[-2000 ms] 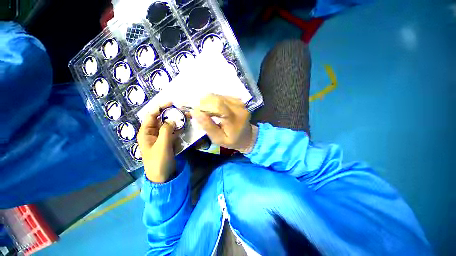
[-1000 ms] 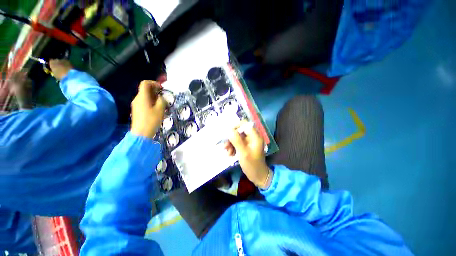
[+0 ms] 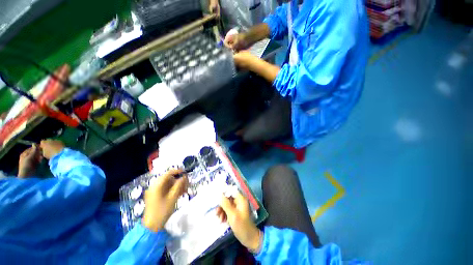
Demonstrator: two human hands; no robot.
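The clear blister tray (image 3: 126,192) rests on my lap, tilted in view. Black round parts (image 3: 207,155) sit in pockets near its far edge, and silver-white round parts (image 3: 136,192) fill pockets at the left. A white paper sheet (image 3: 199,225) covers the near part, and a second white sheet (image 3: 188,138) lies at the far edge. My left hand (image 3: 162,199) is over the tray, its fingertips pinching what looks like a dark round part (image 3: 181,174), seen edge-on. My right hand (image 3: 237,216) is over the paper, fingers closed around a thin pale tool, blurred.
A green-topped bench (image 3: 96,142) runs beyond the tray. It bears a yellow and black box (image 3: 111,111), stacked trays (image 3: 194,67) and a white sheet (image 3: 160,98). A co-worker (image 3: 329,67) sits ahead right, another (image 3: 57,207) at left. Blue floor (image 3: 394,171) lies at right.
The view has swung up, showing more bench and the co-worker ahead. My left hand went from the near disc to the far-left pockets, then to beside the black discs. My right hand stayed over the paper.
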